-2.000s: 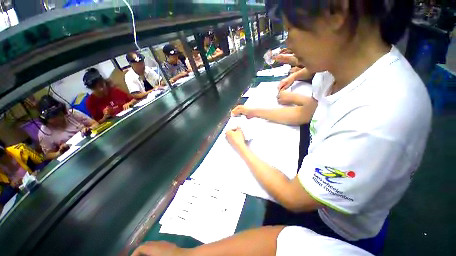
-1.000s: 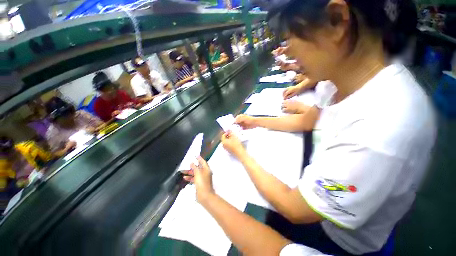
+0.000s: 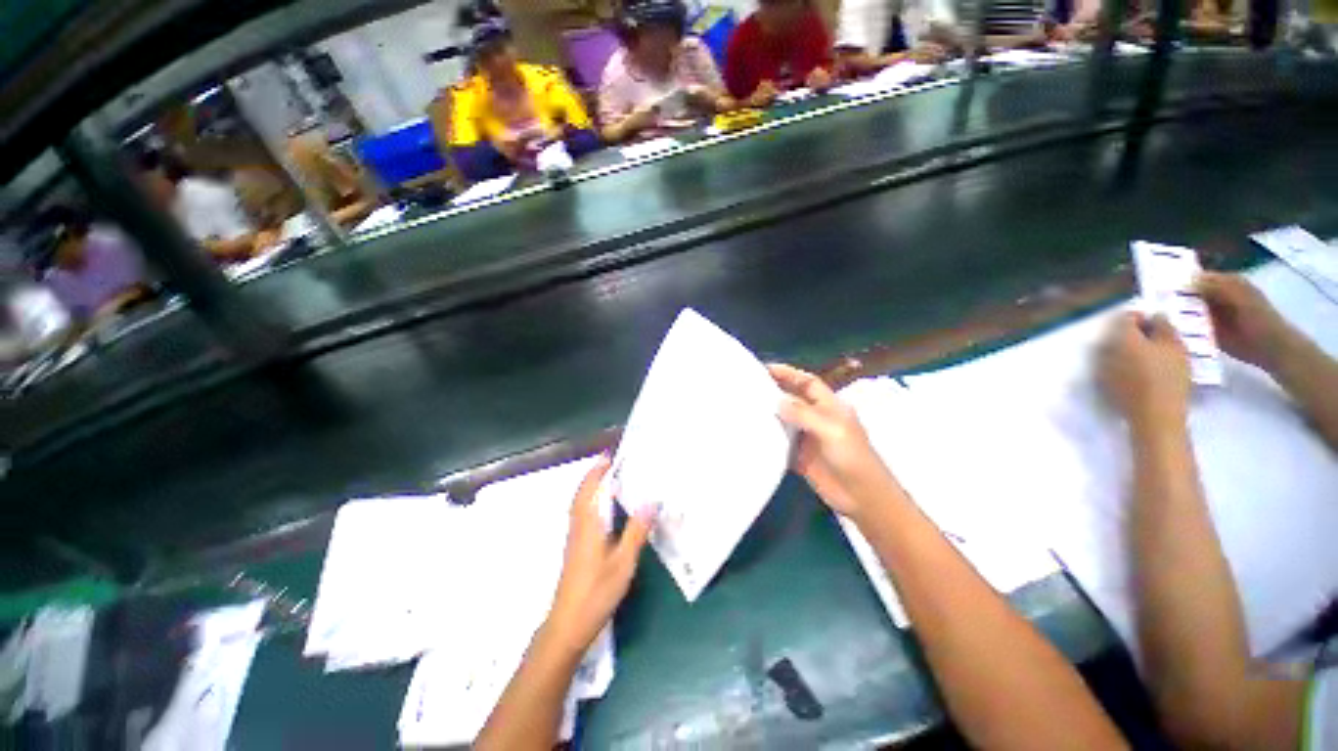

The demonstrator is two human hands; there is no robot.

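A white leaflet sheet [image 3: 702, 448] is held up above the green bench, tilted, its visible face nearly blank. My left hand [image 3: 599, 550] grips its lower left edge, thumb on the face. My right hand [image 3: 825, 433] grips its right edge. A white sheet stack [image 3: 954, 477] lies to the right, partly behind my right forearm. A larger overlapping white pile [image 3: 385, 572] lies to the left, partly behind my left forearm.
The green bench [image 3: 697, 682] has a dark worn patch. Beyond it runs the dark conveyor belt [image 3: 587, 330]. At right, a neighbour's hands hold a folded leaflet [image 3: 1178, 316] over large white sheets [image 3: 1093, 426]. More paper [image 3: 213, 675] lies far left. Seated workers line the far side.
The view has swung left and down from the neighbour to the bench before me. My left hand has come into view, and both hands now hold a sheet. The neighbour is mostly out of view.
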